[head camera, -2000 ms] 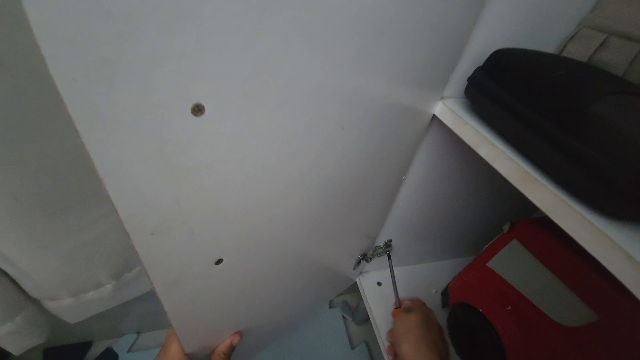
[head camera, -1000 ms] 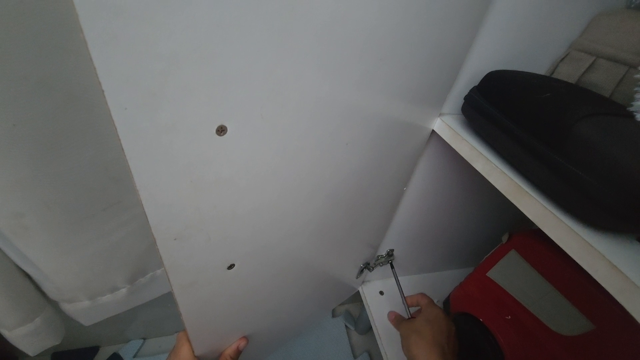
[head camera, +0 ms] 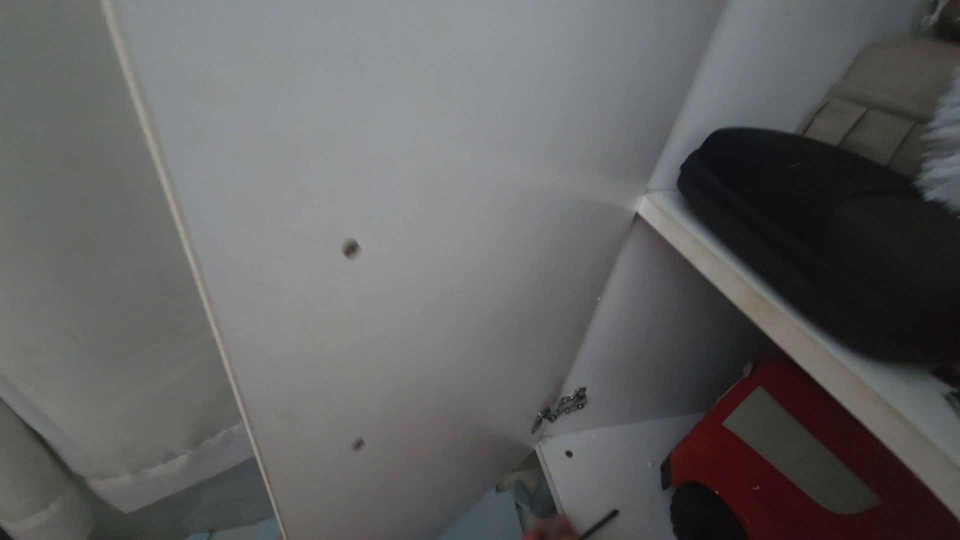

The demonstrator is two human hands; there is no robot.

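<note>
The white cabinet door point(head camera: 420, 225) stands swung out, with two screw-like fittings in its face. A metal hinge point(head camera: 559, 409) joins its lower right edge to the cabinet's side wall. At the bottom edge of the view, my right hand point(head camera: 551, 528) is blurred and mostly cut off. A thin dark shaft point(head camera: 600, 523), that of a screwdriver by its look, sticks out from it, below and apart from the hinge. My left hand is out of view.
A black case point(head camera: 810, 232) lies on the white shelf point(head camera: 787, 341), near a beige fabric item point(head camera: 885, 97). Beneath the shelf, a red object with a grey panel point(head camera: 795, 450) and black wheel stands on the cabinet floor point(head camera: 600, 472). White curtains point(head camera: 112, 300) hang at left.
My right hand has drawn the tool down from the hinge. My left hand, earlier at the door's bottom edge, is out of view. The view has shifted.
</note>
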